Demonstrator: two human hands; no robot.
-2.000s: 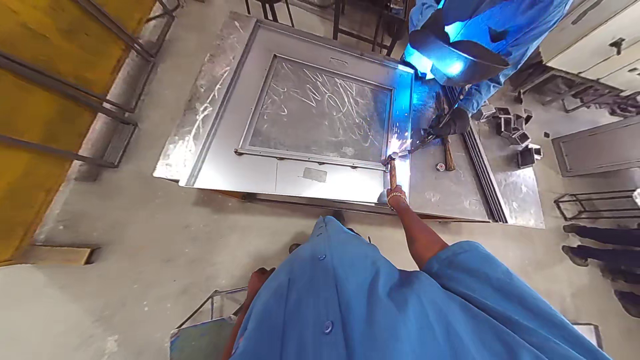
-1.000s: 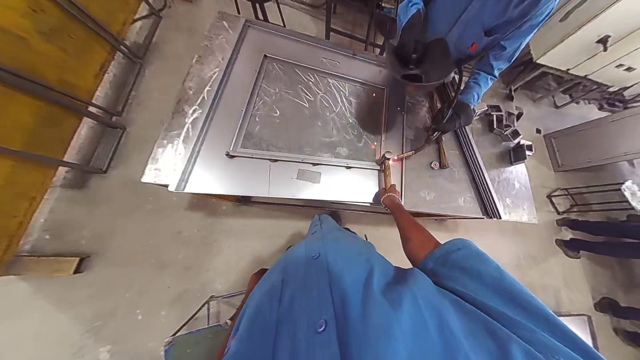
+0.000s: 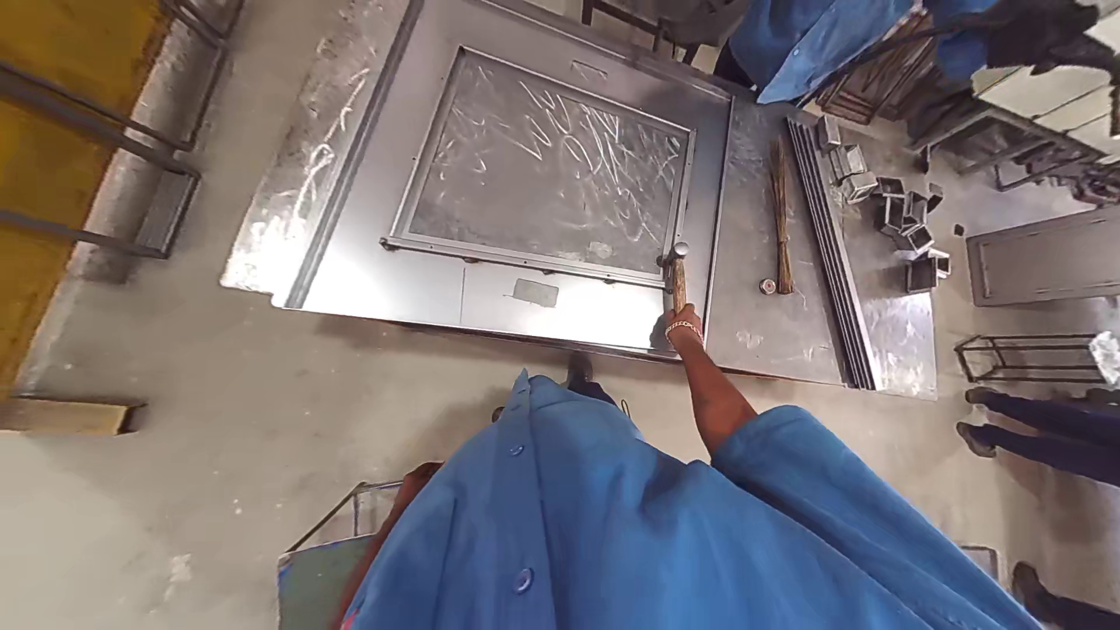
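My right hand (image 3: 684,324) is closed around the wooden handle of a hammer (image 3: 680,278). The hammer's round metal head lies at the lower right corner of a rectangular metal frame (image 3: 542,264), which is set on a large sheet-metal panel (image 3: 385,297) with chalk-like scribbles inside the frame. My left hand (image 3: 424,475) hangs low beside my blue coat, mostly hidden; its fingers cannot be made out.
Right of the panel lie a bundle of thin rods (image 3: 781,227), a small round object (image 3: 767,286), long metal bars (image 3: 836,262) and cut square tube pieces (image 3: 906,219). A co-worker in blue (image 3: 814,44) is at the table's far side. Other people's legs (image 3: 1041,433) are at right.
The bright welding arc seen two seconds ago is gone. The co-worker's gloved hand and torch have moved away from the frame's corner, up and to the right. My right hand still holds the hammer there.
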